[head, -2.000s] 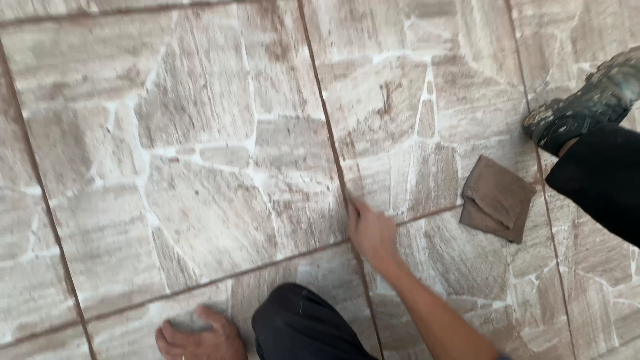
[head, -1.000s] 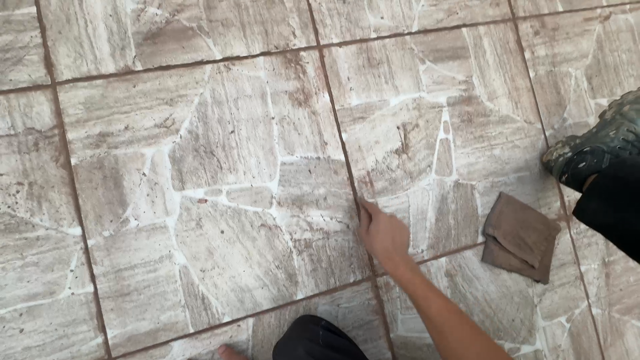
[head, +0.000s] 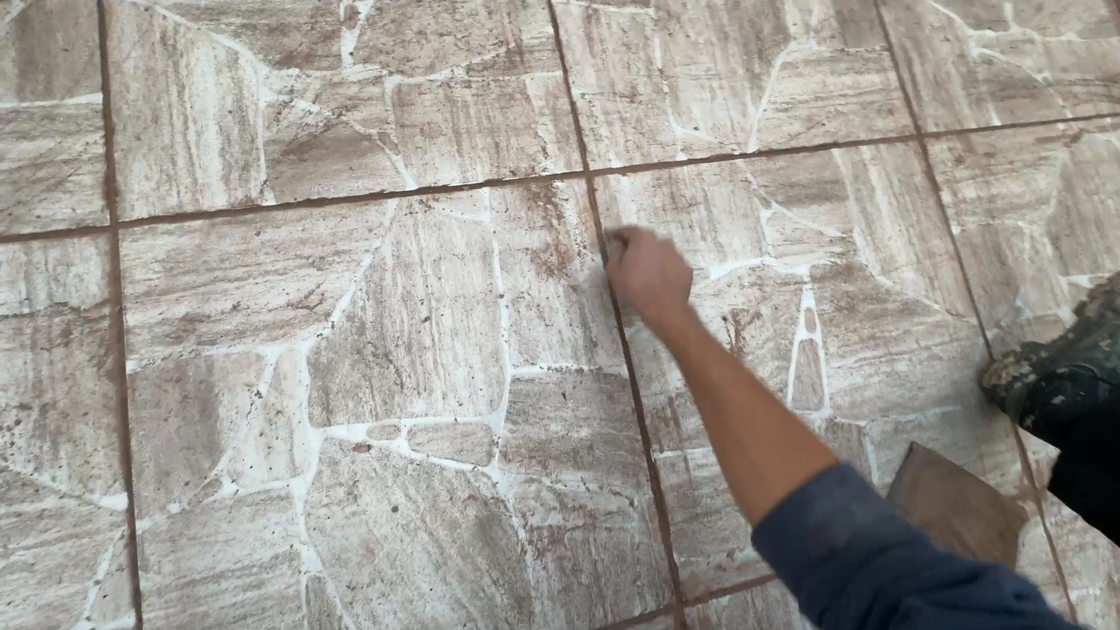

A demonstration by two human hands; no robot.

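My right hand [head: 649, 271] is curled, its fingertips down at a brown grout joint [head: 643, 420] between stone-patterned floor tiles [head: 402, 315]. Whether something small sits between the fingers cannot be made out. The hand is just below the crossing of two joints, in the upper middle of the head view. A folded brown cloth [head: 954, 503] lies on the tiles at the lower right, partly covered by my dark blue sleeve. My left hand is out of the frame.
A camouflage-patterned shoe [head: 1063, 359] and a dark trouser leg [head: 1089, 481] stand at the right edge. Reddish-brown smears and specks mark the tiles, most of all a patch [head: 553, 227] left of my right hand. More grout joints run across the floor.
My right hand has moved up along the joint, away from the cloth. My left hand, on the tiles at first, has left the view, as has my knee. The view has shifted.
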